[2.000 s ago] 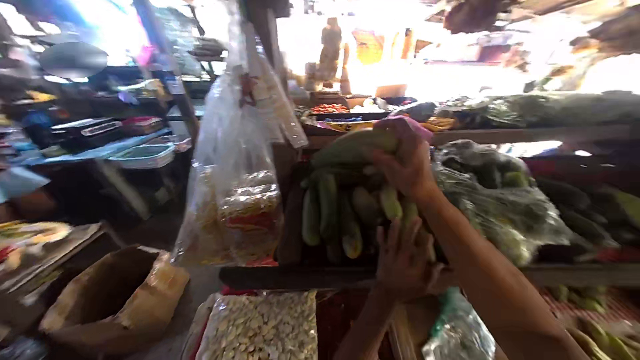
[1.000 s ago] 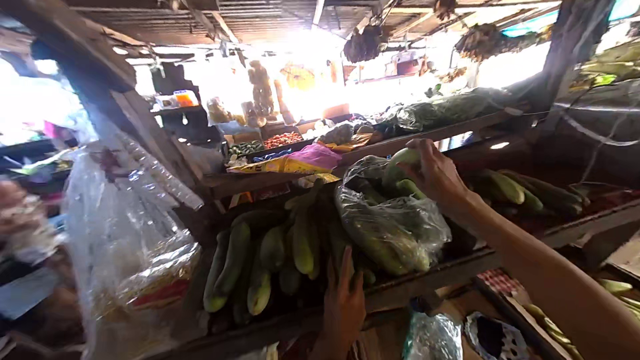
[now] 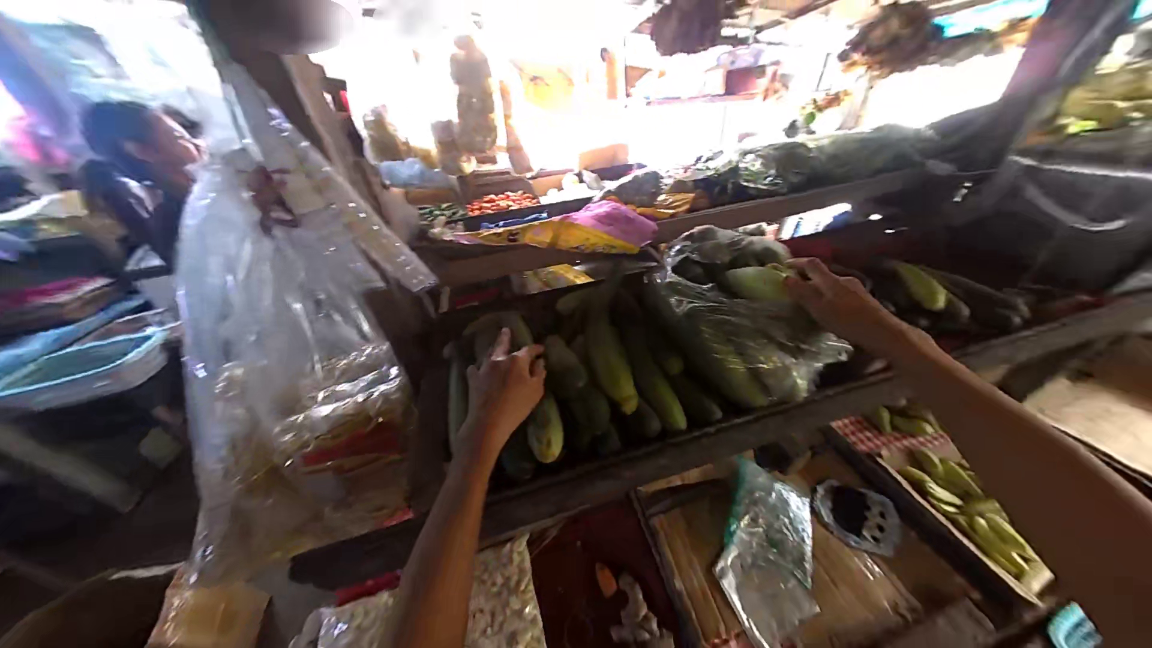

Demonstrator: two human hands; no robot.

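My left hand [image 3: 506, 382] lies over the left part of a pile of cucumbers [image 3: 612, 364] in a wooden bin; its fingers touch them, and whether it grips one cannot be told. My right hand [image 3: 823, 292] is at the end of a light green cucumber [image 3: 758, 283], its fingers closed around that end. This cucumber lies at the mouth of a clear plastic bag [image 3: 787, 360] that holds several more and rests on the right side of the pile.
Clear bags [image 3: 261, 360] hang at the left. A wooden ledge [image 3: 612, 463] runs along the bin's front. Below are a packed plastic bag [image 3: 774, 540] and green vegetables [image 3: 967, 513]. More cucumbers [image 3: 936, 292] lie right. A person [image 3: 144, 171] is at far left.
My left hand has moved from the bin's front edge onto the cucumbers at the left. Two seconds ago my right hand was on a large cucumber atop the pile; now it is at the bag.
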